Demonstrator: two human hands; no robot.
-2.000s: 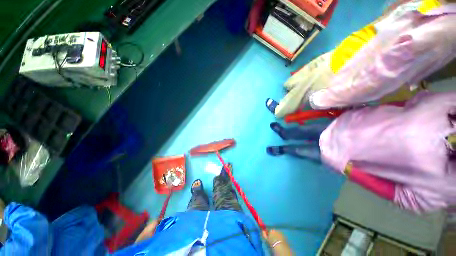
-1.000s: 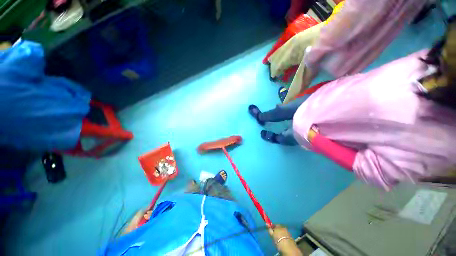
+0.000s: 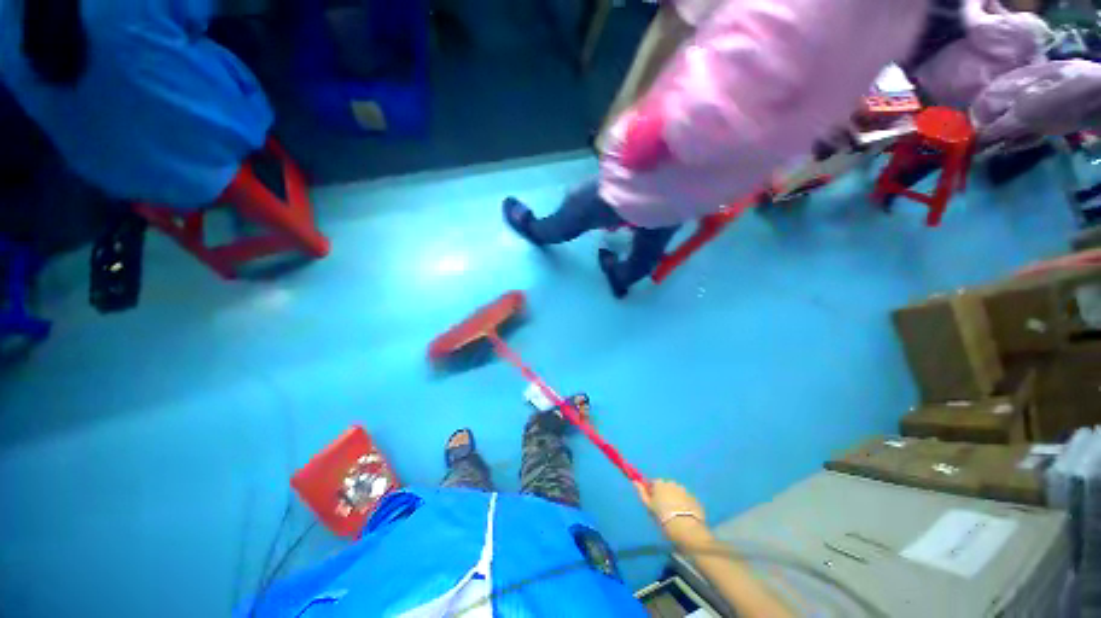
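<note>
The broom's red head rests on the blue floor ahead of my feet. Its long red stick runs down and right to my right hand, which is closed around the upper end. The red dustpan is at lower left with pale litter inside. Its handle and my left hand are hidden behind my blue smock. A small white scrap lies by my right foot.
A person in blue sits on a red stool at upper left. A person in pink stands ahead. Another red stool is at upper right. Brown cartons and a large grey box are at right. A blue bin is at the top.
The view has turned right, bringing cartons and another stool into view. The broom head has shifted left and its angle has changed. The dustpan is lower left, and my left hand has gone out of sight.
</note>
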